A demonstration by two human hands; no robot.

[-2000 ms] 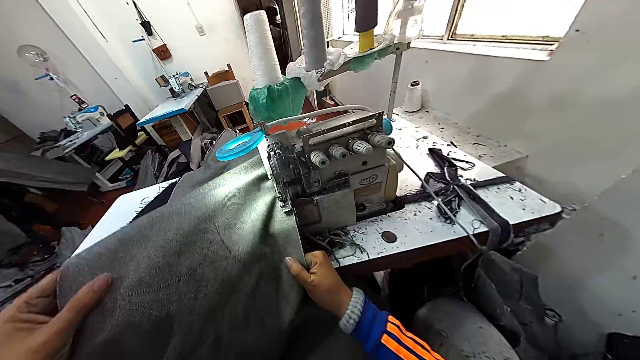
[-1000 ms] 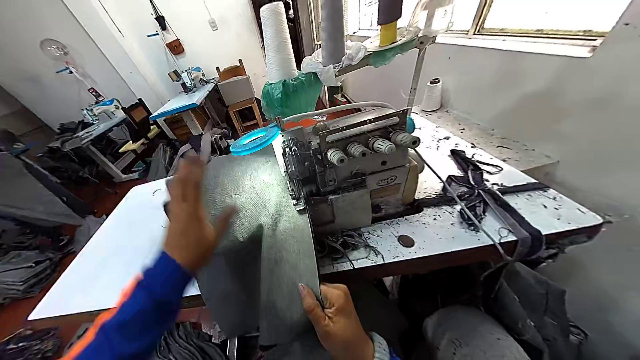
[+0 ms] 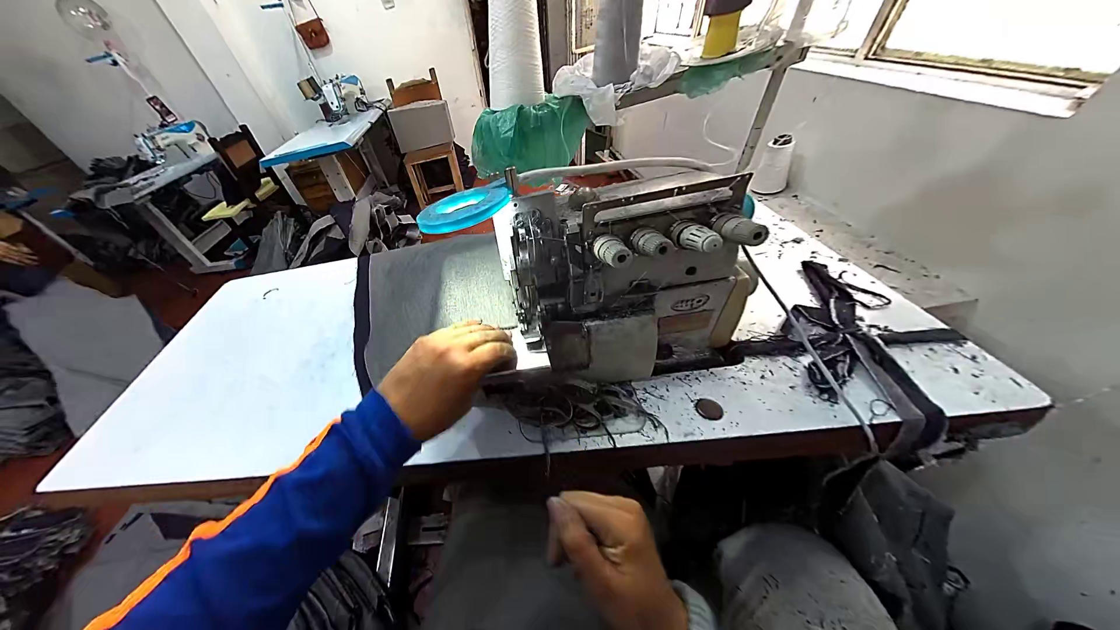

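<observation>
An overlock sewing machine (image 3: 647,280) stands on a white table (image 3: 201,376). Grey fabric (image 3: 429,289) with a dark edge lies flat on the table at the machine's left side. My left hand (image 3: 451,367), in a blue sleeve with an orange stripe, rests on the near end of that fabric, beside the presser foot area; its fingertips are partly hidden. Below the table edge, in front of the machine, my right hand (image 3: 604,542) is held with curled fingers; whether it pinches anything cannot be made out. Loose thread and trimmings (image 3: 586,407) hang under the machine's front.
Thread cones (image 3: 514,52) stand behind the machine, with green plastic (image 3: 529,136) below them. A blue ring (image 3: 464,208) sits at the machine's back left. Dark fabric strips (image 3: 840,324) and lint lie on the right. Other sewing tables (image 3: 324,138) stand further back.
The grey fabric, earlier draped over the table's front edge and held by both hands, now lies beside the machine. My left hand has moved to the machine; my right hand is off the fabric.
</observation>
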